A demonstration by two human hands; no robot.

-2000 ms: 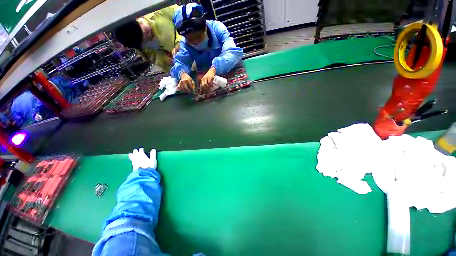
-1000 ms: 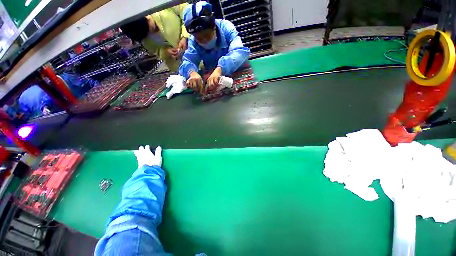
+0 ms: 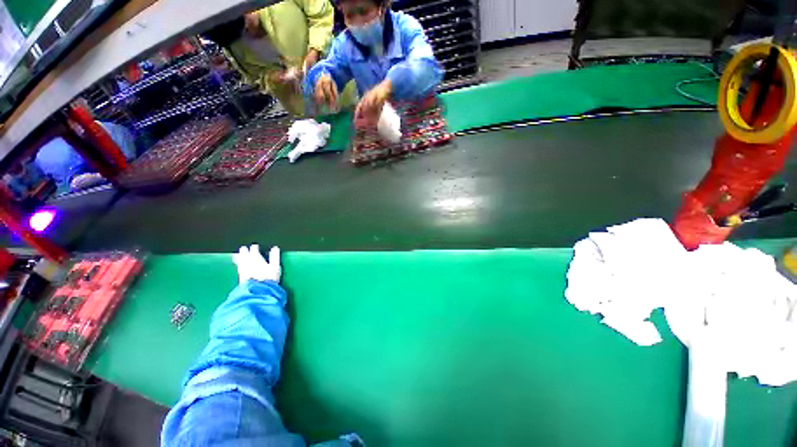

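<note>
My left hand, in a white glove and blue sleeve, rests palm down at the far edge of the green mat, fingers apart and holding nothing. My right hand is not in view; only a bit of blue cloth shows at the bottom edge. A small grey-green loose board lies on the mat left of my arm. A board tray with red-pink foam pads and dark boards lies at the far left.
Crumpled white cloths lie at right, over a long whitish tube. A yellow tape roll hangs on a red post. A dark conveyor runs beyond the mat. Across it, a person in blue works over a tray, beside one in yellow.
The view has shifted slightly. My left hand stays at the mat's edge. The hands of the person across have moved apart, one lifted off the tray.
</note>
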